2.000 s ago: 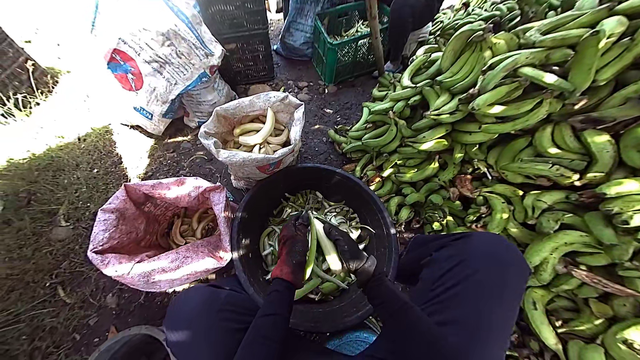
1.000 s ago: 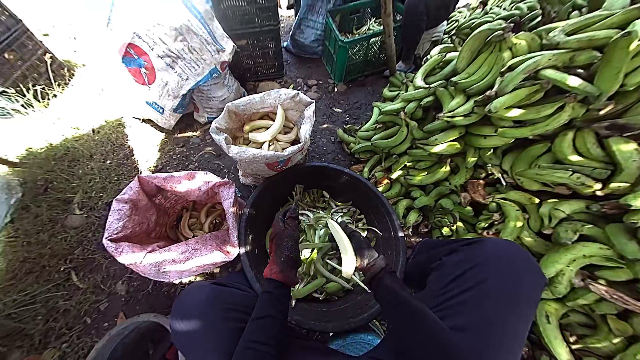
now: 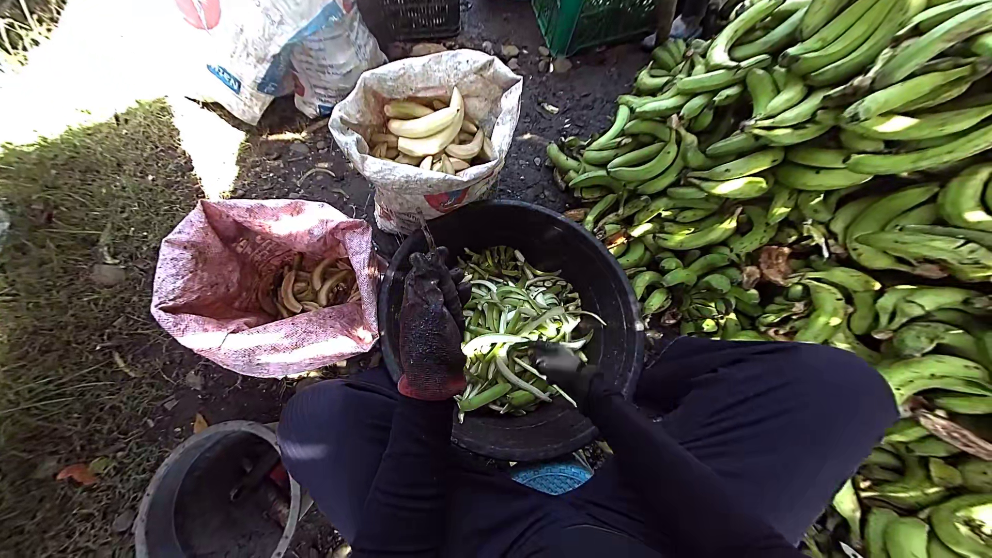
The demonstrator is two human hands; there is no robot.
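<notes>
My left hand [image 3: 431,325], in a dark glove with a red cuff, is over the left side of a black plastic basin [image 3: 612,287]. A thin pointed tool [image 3: 425,232], possibly a knife, sticks up from its fingers. My right hand [image 3: 562,366], also dark-gloved and slightly blurred, reaches low among the green peels [image 3: 515,310] in the basin; whether it grips anything is unclear. An unpeeled green plantain [image 3: 482,397] lies near the bottom of the peels. Behind the basin, a white woven sack [image 3: 434,190] holds peeled plantains [image 3: 430,132].
A pink woven sack [image 3: 263,341] with peeled plantains stands at the left. A grey bucket [image 3: 151,504] is at the lower left. Green plantains [image 3: 744,167] are heaped along the right. Crates, including a green one [image 3: 597,23], and filled white sacks [image 3: 248,70] stand behind.
The peeled plantain seen between my hands is no longer there. My left hand has moved up at the basin's left side; my right hand is now down in the peels.
</notes>
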